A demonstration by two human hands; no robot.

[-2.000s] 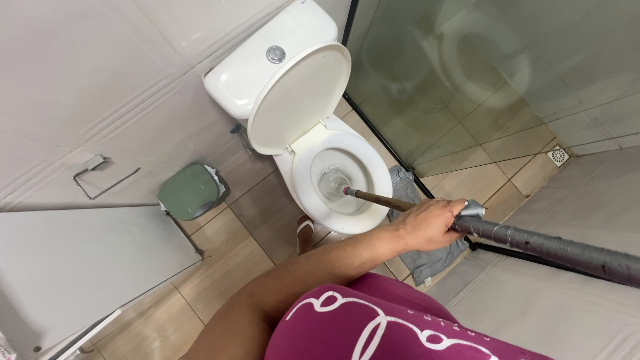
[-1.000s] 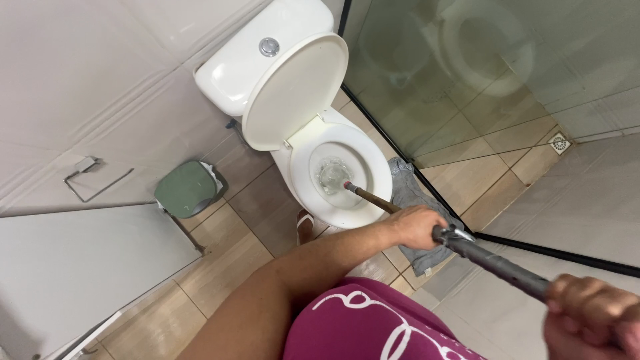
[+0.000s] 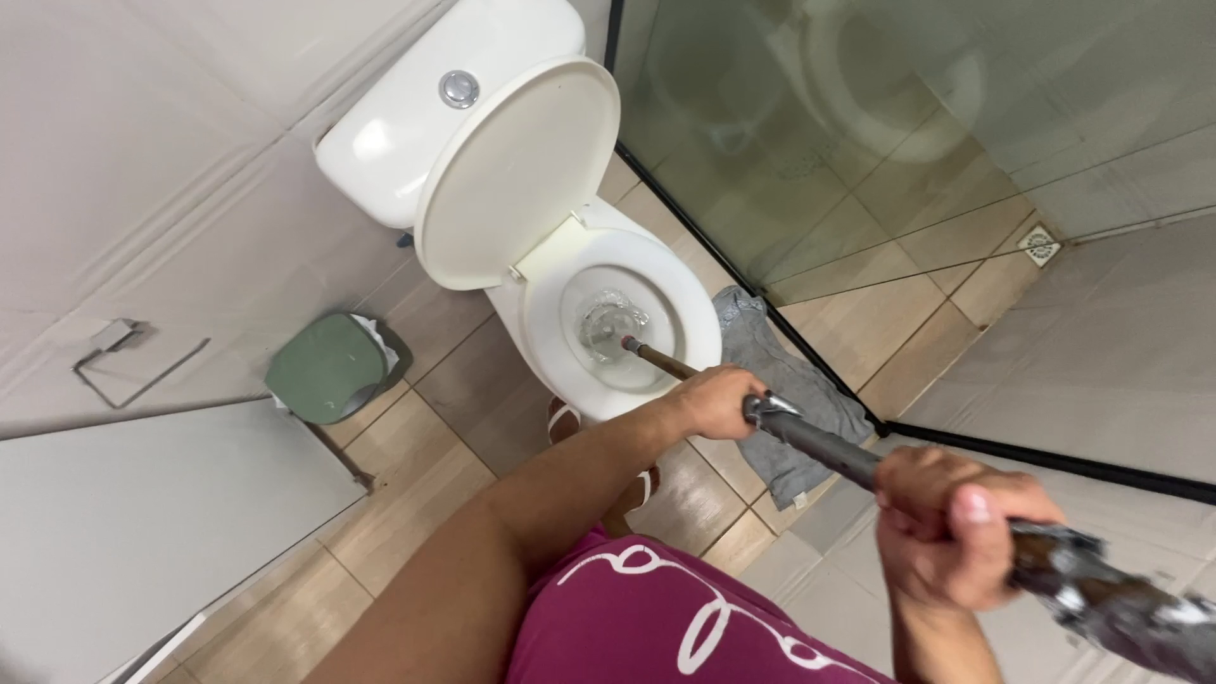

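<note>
My left hand [image 3: 719, 401] is wrapped around the brown lower part of a long pole [image 3: 828, 446], just below where a grey covering starts. Farther up, my right hand [image 3: 955, 527] grips the same pole, beside crumpled silvery wrapping. The pole slants down into a white toilet [image 3: 701, 328], and its tip is at the rippled water [image 3: 613, 325] in the bowl. The toilet's lid [image 3: 522, 166] stands raised against the tank [image 3: 380, 133], which has a round flush button [image 3: 459, 89] on top.
A grey cloth [image 3: 788, 399] lies on the floor right of the toilet, beside a glass shower panel [image 3: 817, 142]. On the left are a green-lidded bin [image 3: 328, 369], a metal wall holder [image 3: 133, 366] and a white panel [image 3: 161, 532]. Sandalled feet [image 3: 562, 420] are by the toilet base.
My right hand, absent two seconds ago and at the right edge one second ago, now shows more fully, around the pole. My left hand stays on the pole. The view has shifted slightly.
</note>
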